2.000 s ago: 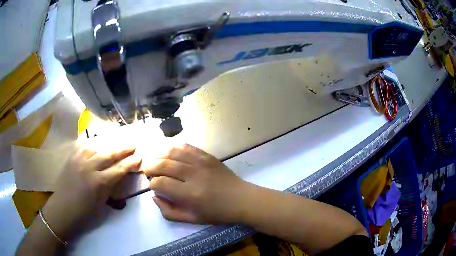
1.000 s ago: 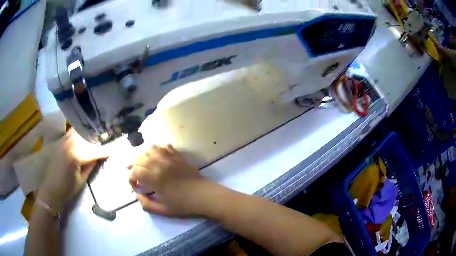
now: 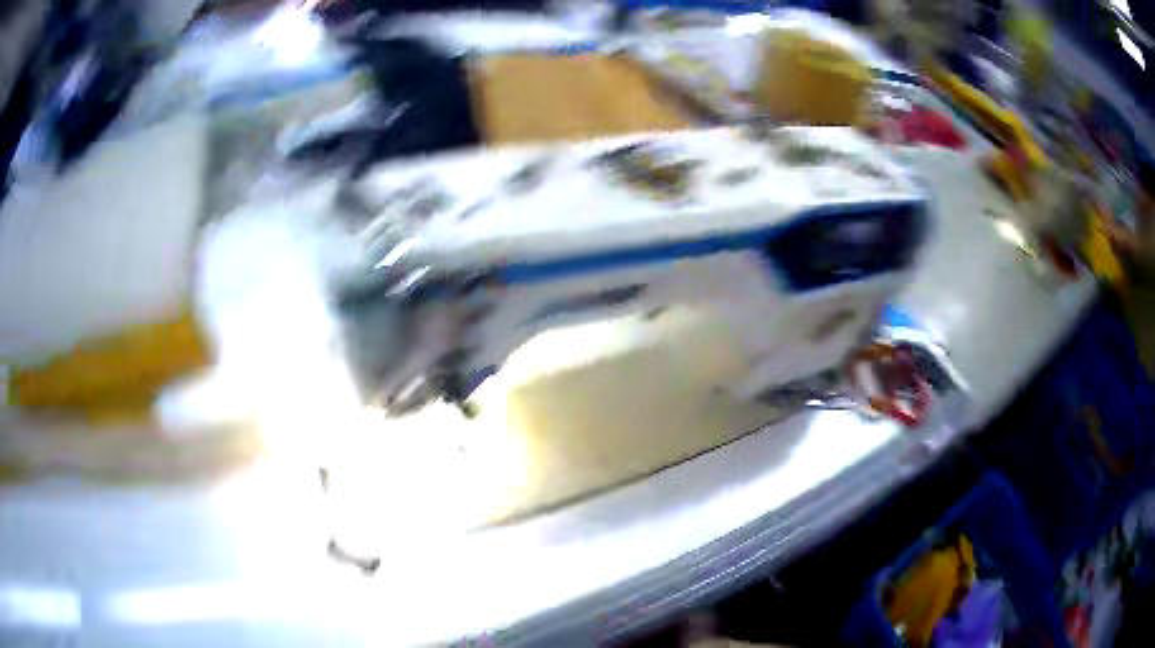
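Observation:
The view is strongly blurred. The white sewing machine [image 3: 633,266] stands across the middle, and its needle area is lost in lamp glare. The cream machine bed [image 3: 621,418] shows below its arm. Blurred mustard pieces [image 3: 114,367] lie at the left, with a beige strip [image 3: 127,453] in front of them. My left hand is not in view. A small skin-toned blur at the bottom edge may be part of my right hand [image 3: 694,633] or arm. I cannot see whether it holds anything.
Red-handled scissors [image 3: 897,382] lie at the bed's far right end. A blue crate [image 3: 1013,519] with mustard and purple scraps stands at the lower right. A large tan item [image 3: 576,96], a dark heap [image 3: 421,99] and a mustard-tan spool [image 3: 811,79] are behind the machine.
Both hands have left the needle area. The camera view has shifted, so the machine sits lower and the things behind it show. The mustard stack appears lower and further right.

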